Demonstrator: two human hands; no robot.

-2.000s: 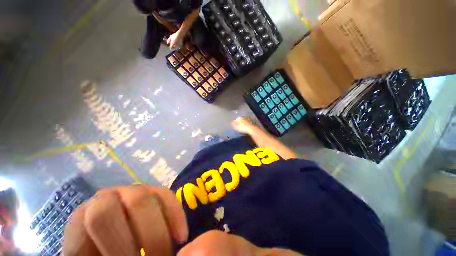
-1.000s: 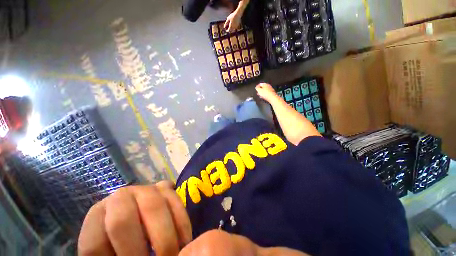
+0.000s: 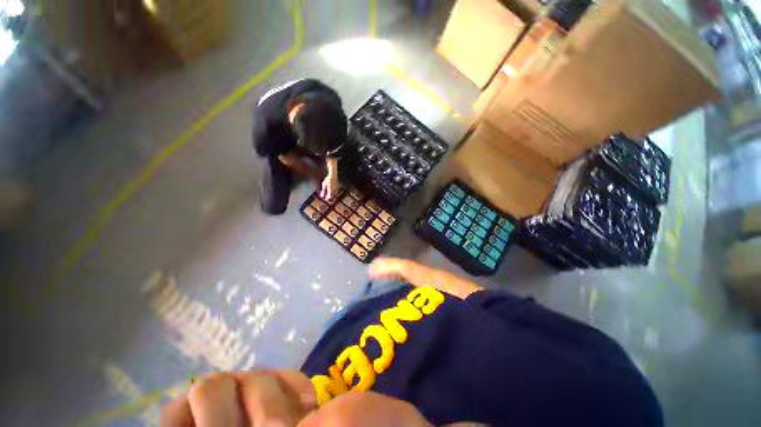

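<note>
My left hand (image 3: 242,401) is large, blurred and close to the camera at the bottom left. Its fingers are curled and the bottom edge cuts it off; whether it holds anything is hidden. A rounded patch of skin is beside it. My right hand (image 3: 387,268) is small beyond my dark shirt, low over the floor in view; its fingers look bent, their grip unclear. Nearest ahead on the floor are a black tray of teal device bodies (image 3: 469,226) and a black tray of tan bodies (image 3: 350,221).
A person (image 3: 304,125) in dark clothes crouches at the tan tray, a hand over it. A dark stack of trays (image 3: 396,146) stands behind. A large cardboard carton (image 3: 576,92) and more stacked trays (image 3: 597,204) are at the right. Yellow lines (image 3: 192,133) mark the floor.
The view has swung, so the trays sit lower and the crouching person shows more fully. The silvery tray stacks at the left have left view. My left hand sits lower in the picture.
</note>
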